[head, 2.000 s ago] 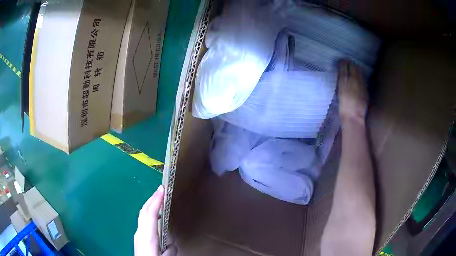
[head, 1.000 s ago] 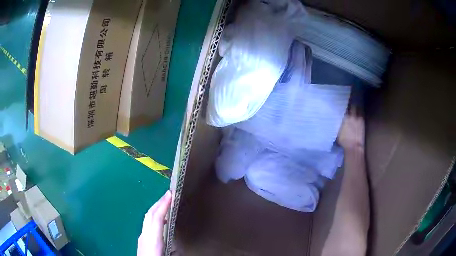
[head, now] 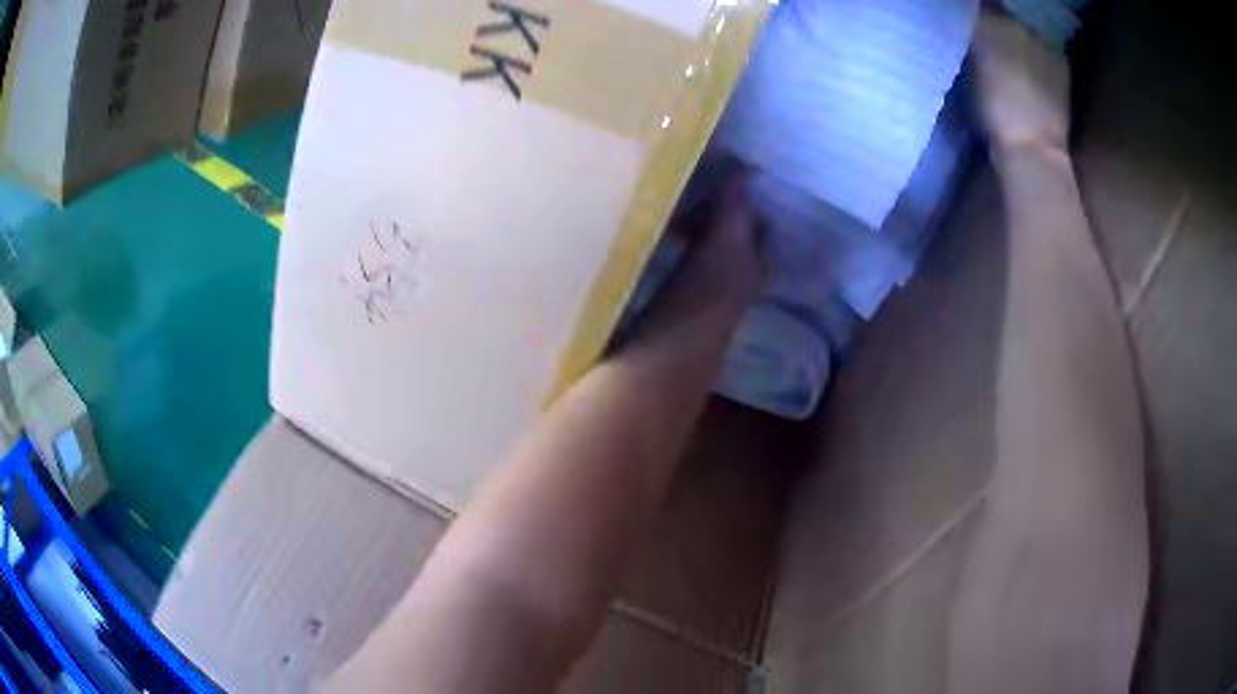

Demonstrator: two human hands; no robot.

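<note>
A large open brown carton [head: 895, 542] fills the right side of the view. Inside it a stack of white sheets or sleeves [head: 855, 102] lies near the top, blurred. A whitish bagged bundle [head: 776, 359] lies below it. My left hand [head: 739, 224] is inside the carton at the lower left of the stack, dark and blurred; its fingers are hidden. My right hand [head: 1017, 88] is at the stack's right side, its fingers partly hidden, so its grip cannot be told.
The carton's white outer side [head: 461, 258] with black marks and tape stands at the left, with a brown flap [head: 326, 556] below. Other cartons [head: 122, 95] stand on the green floor [head: 122, 271] by yellow-black tape [head: 231, 186]. A blue frame [head: 68, 583] is at lower left.
My left hand has left the carton's rim and reached inside. My right hand now shows higher up in the view. The view has shifted, showing the carton's outer side and flap.
</note>
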